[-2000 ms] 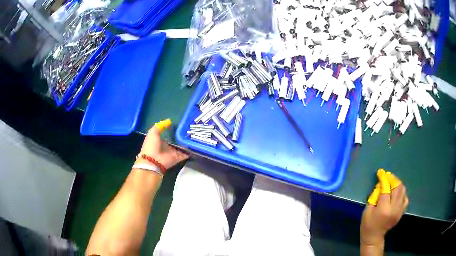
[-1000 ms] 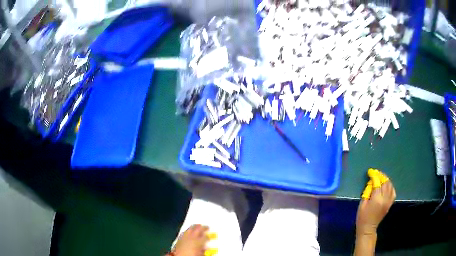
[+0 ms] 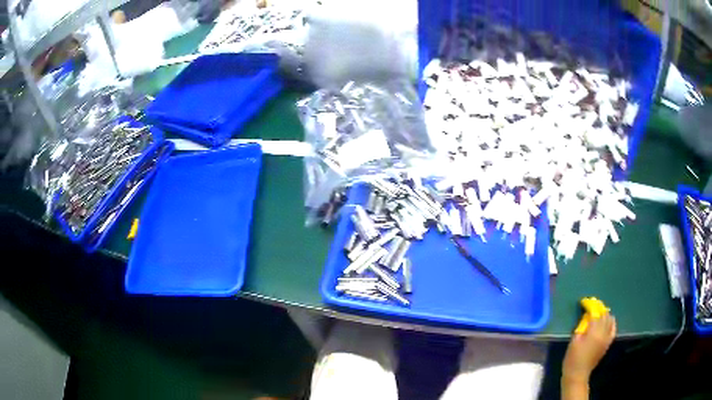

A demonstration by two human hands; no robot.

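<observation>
My right hand (image 3: 593, 332), with yellow finger cots, rests at the bench's front edge, right of the near blue tray (image 3: 468, 314). Its fingers are loosely bent, the thumb a little apart, and I see nothing in it. Only a sliver of skin at the bottom edge may be my left hand or arm. Silver metal tubes (image 3: 375, 262) lie in the near tray's left and back part. A thin dark tool (image 3: 480, 264) lies slanted in the tray, untouched. A large heap of white pieces (image 3: 531, 133) spills from behind onto the tray's back edge.
A clear bag of tubes (image 3: 363, 129) overlaps the near tray's back left. A blue tray (image 3: 191, 226) without visible parts lies left, with stacked blue trays (image 3: 215, 90) behind. Side trays of slim parts stand far left (image 3: 101, 176) and far right (image 3: 700, 258). A tipped blue bin (image 3: 646, 117) backs the heap.
My left hand has gone from the bench edge to my lap and then almost out of view. My right hand stays by the bench edge. The view has tilted up.
</observation>
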